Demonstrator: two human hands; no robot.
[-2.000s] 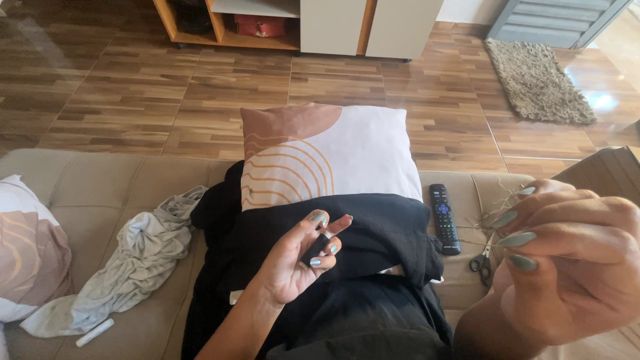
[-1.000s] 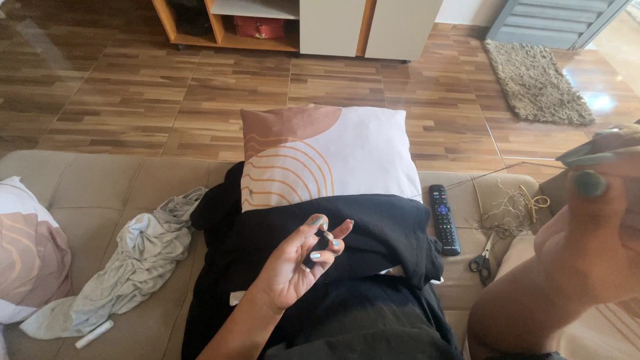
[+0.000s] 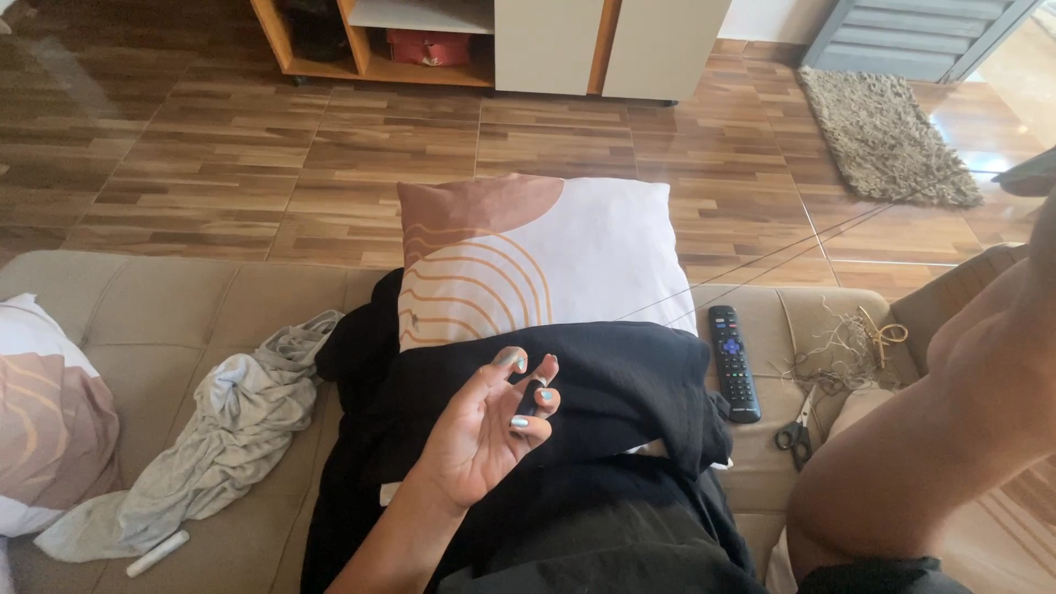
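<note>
My left hand (image 3: 487, 429) is palm up above the black fabric (image 3: 594, 371) draped on my lap, its fingers curled. A dark spot shows between the fingers; whether it is an object or the fabric behind, I cannot tell. My right hand (image 3: 1027, 177) is raised at the right edge, mostly cut off, with a fingertip showing. Two dark thread strands (image 3: 784, 252) run from near that fingertip down to the black fabric. Under the fabric's far edge lies a white and brown patterned cushion (image 3: 610, 247).
Right of the cushion lie a remote control (image 3: 733, 363), scissors (image 3: 796, 433) and a tangle of threads (image 3: 841, 351) on the beige sofa (image 3: 755, 487). Left are a crumpled grey cloth (image 3: 239, 412), a white tube-like stick (image 3: 157, 553) and another cushion (image 3: 54, 421).
My right hand has moved up and to the right from near the scissors, and the strands are now stretched out from the black fabric. My left hand has barely moved.
</note>
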